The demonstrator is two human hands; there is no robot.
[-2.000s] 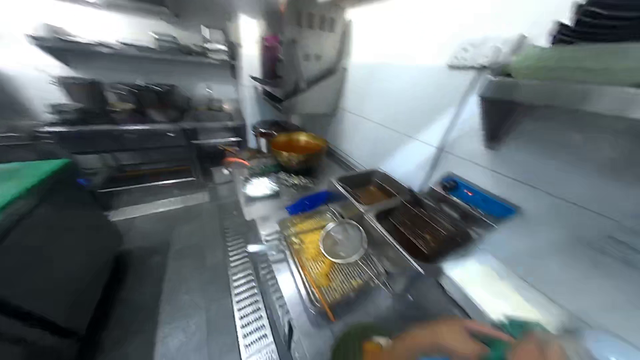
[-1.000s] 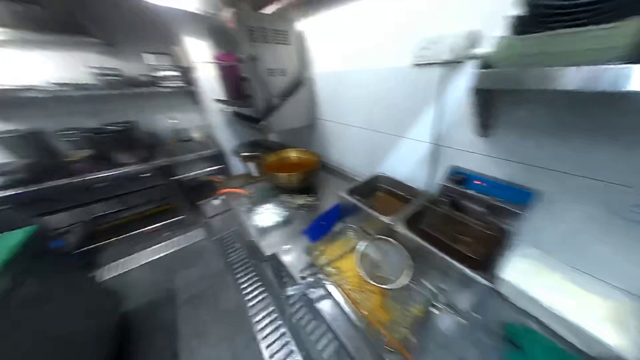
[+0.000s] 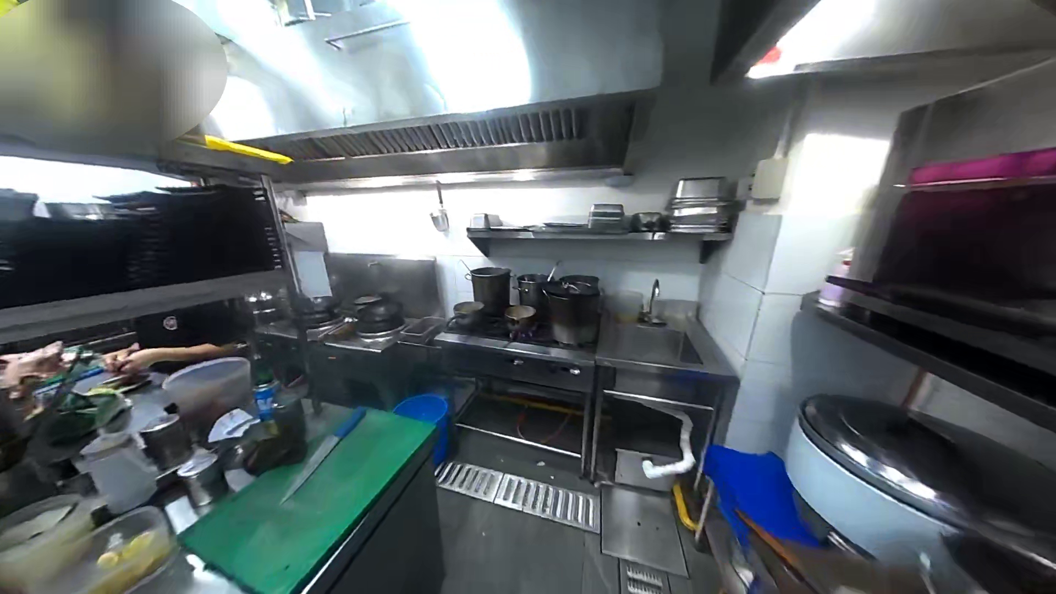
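Observation:
Neither of my hands shows in the head view. Closest in front at lower left lies a green cutting board [image 3: 330, 495] on the counter, and a blue-handled knife [image 3: 323, 455] rests on it, handle pointing away. To the board's left stand a clear plastic tub [image 3: 206, 386], metal canisters [image 3: 202, 478] and a tub with yellow pieces [image 3: 132, 553]. Beyond them, at far left, a co-worker's bare forearm and hand [image 3: 132, 357] reach in over the counter.
Pots [image 3: 573, 312] stand on the stove [image 3: 528, 355] at the back, beside a steel sink [image 3: 656, 342]. A blue bucket [image 3: 429, 421] is on the floor behind the board. At right are a large round lidded cooker [image 3: 874, 462] and a blue cloth-like item [image 3: 755, 487].
The view has swung far to the left. Two seconds ago hands and something green showed blurred at the bottom edge; no hand of mine shows now.

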